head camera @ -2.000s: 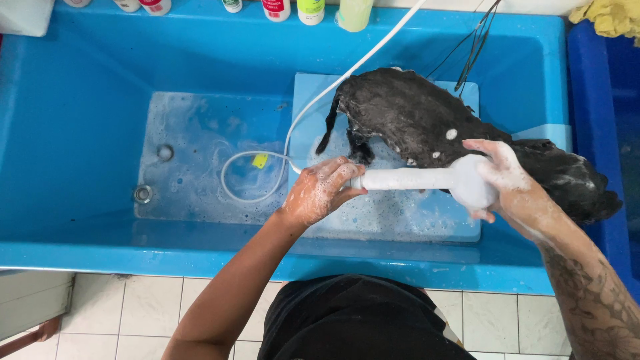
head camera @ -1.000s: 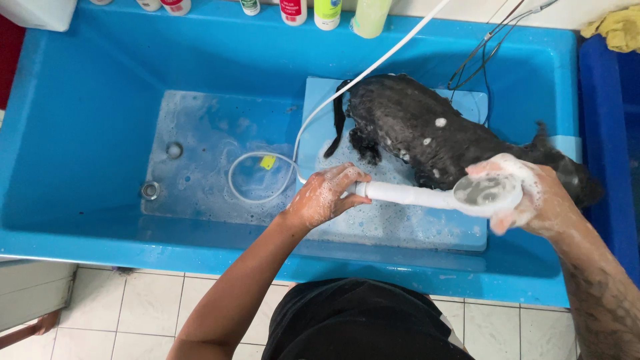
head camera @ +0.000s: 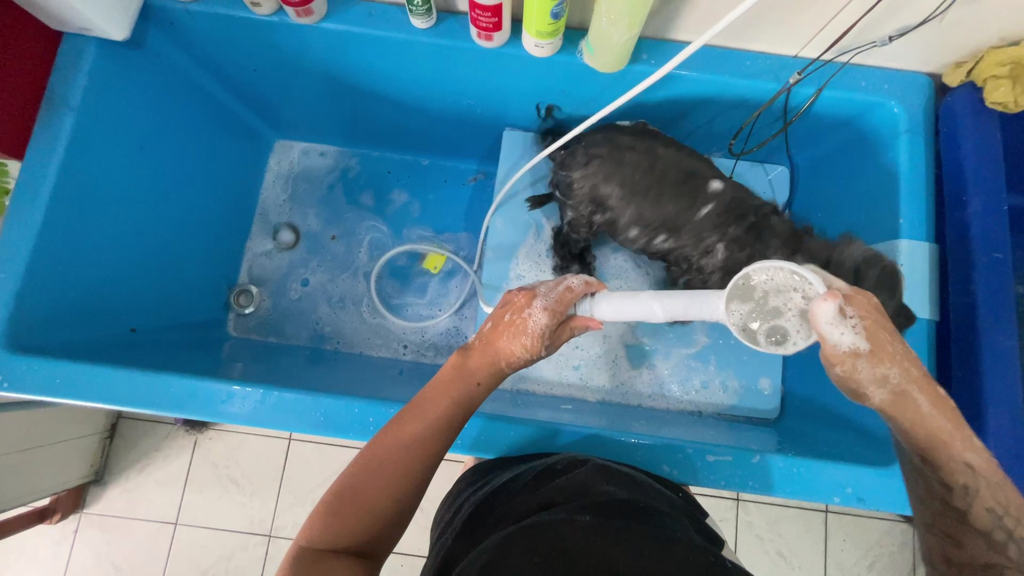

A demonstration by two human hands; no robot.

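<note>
My left hand [head camera: 538, 322], wet with suds, grips the hose end of a white shower head's handle [head camera: 660, 306]. At the other end, my right hand [head camera: 856, 340] holds the rim of the round head [head camera: 772, 308], whose face is turned up and covered with foam and bubbles. Just beyond the handle a wet black dog [head camera: 664, 196] stands on a light blue platform [head camera: 640, 384] in the blue tub, its head to the right, with small foam spots on its back. A white hose [head camera: 592, 120] runs from the handle, loops on the tub floor and rises past the dog's rump.
Several bottles [head camera: 490, 20] line the far rim of the blue tub [head camera: 144, 200]. Thin dark cords [head camera: 772, 104] hang down behind the dog. A metal drain fitting [head camera: 244, 298] and sudsy water are at the left. Beyond the right rim stands a darker blue tub [head camera: 980, 240] with a yellow cloth [head camera: 996, 76].
The shower head's face, turned away from view two seconds ago, now points up with bubbles on it. My right hand has shifted to its rim. The dog's tail has moved from hanging down to curled up.
</note>
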